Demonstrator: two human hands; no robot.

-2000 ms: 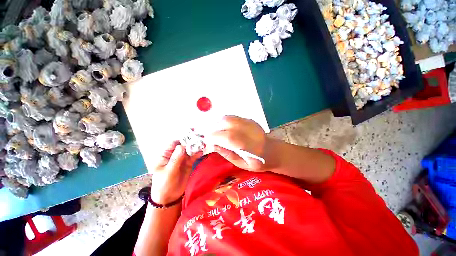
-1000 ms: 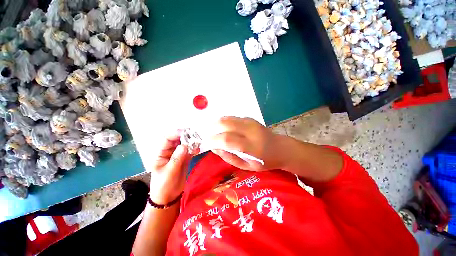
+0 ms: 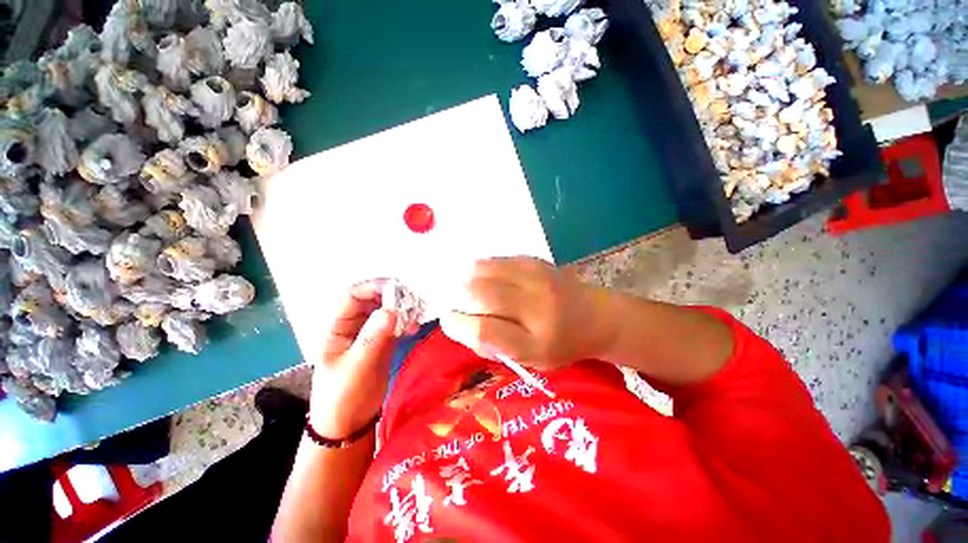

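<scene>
My left hand (image 3: 356, 334) holds a grey-white ruffled ornament piece (image 3: 403, 308) between thumb and fingers, over the near edge of the white work sheet (image 3: 350, 207). My right hand (image 3: 525, 308) is just right of the piece, with its fingers curled around a thin pale stick (image 3: 517, 369). The stick's rear end sticks out below the hand towards the red top. The stick's tip is hidden, so I cannot tell if it touches the piece. A red round spot (image 3: 419, 217) lies on the sheet beyond my hands.
A large pile of grey ornaments (image 3: 127, 202) covers the table's left. A small whitish cluster (image 3: 557, 66) lies beyond the sheet. A black tray (image 3: 746, 231) of small white-orange pieces stands right. Bluish-white pieces (image 3: 913, 48) lie farther right. A red stool (image 3: 892, 191) stands beyond the table edge.
My right hand has shifted slightly, and the stick's rear end now points more steeply down towards my body. My left hand still holds the piece. The whole view has shifted slightly.
</scene>
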